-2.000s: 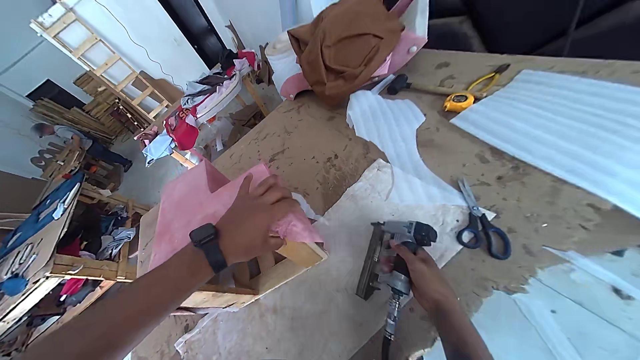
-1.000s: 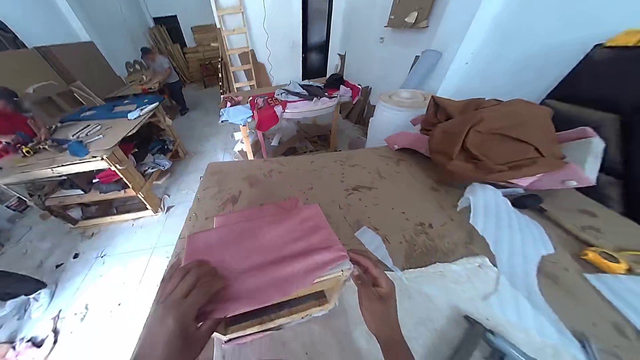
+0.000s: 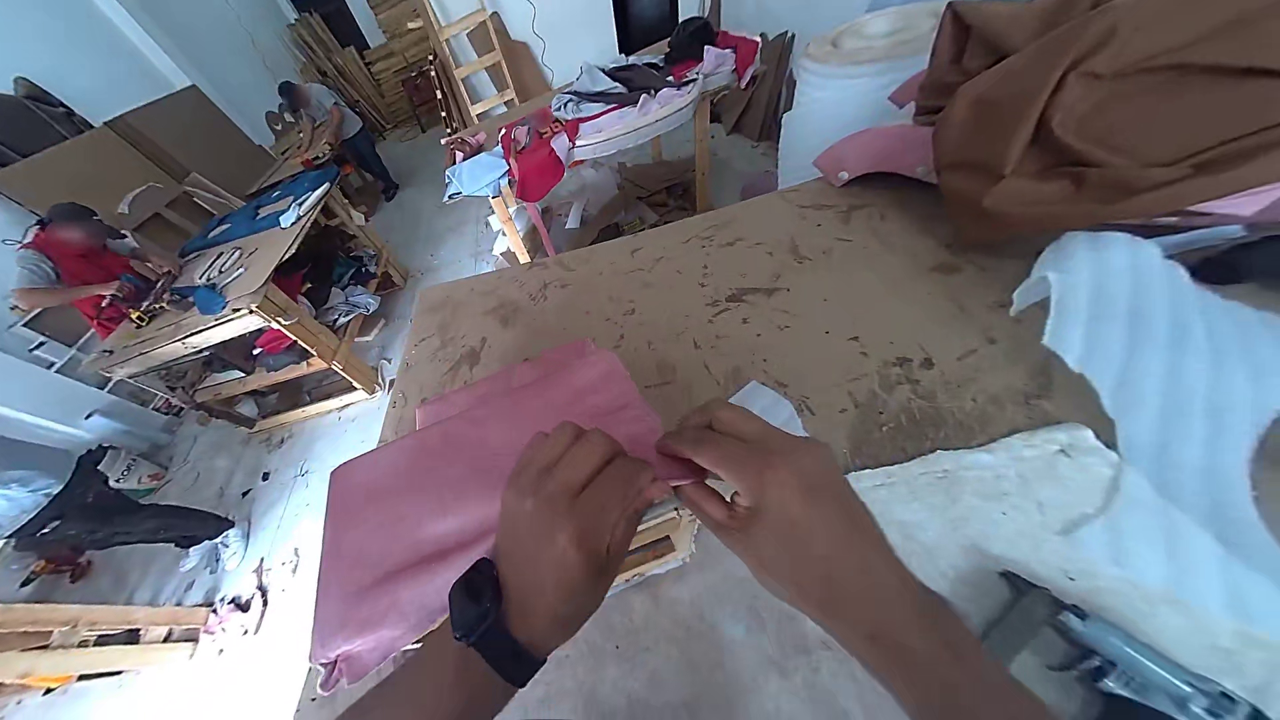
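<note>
Pink upholstery material [image 3: 430,500] covers a wooden frame [image 3: 655,550], whose bare slats show beside my wrists. My left hand [image 3: 575,520], with a black watch on the wrist, lies over the material, its fingertips pinching the edge near the frame's corner. From the other side my right hand [image 3: 765,490] grips the same pink edge between thumb and fingers, and the two hands nearly meet. A pneumatic stapler [image 3: 1140,650] lies at the lower right, partly cut off by the view's edge.
White foam sheet [image 3: 1160,350] and pale fabric [image 3: 1000,490] lie on the worktable [image 3: 760,290] at the right. Brown fabric [image 3: 1110,110] is heaped at the back right, near a white barrel [image 3: 850,90]. Two people [image 3: 80,260] [image 3: 340,130] work at benches on the left.
Two seconds ago my right hand held the stapler; one second ago it was on the frame's corner without it. Now both hands have come together at the pink edge. The view has shifted.
</note>
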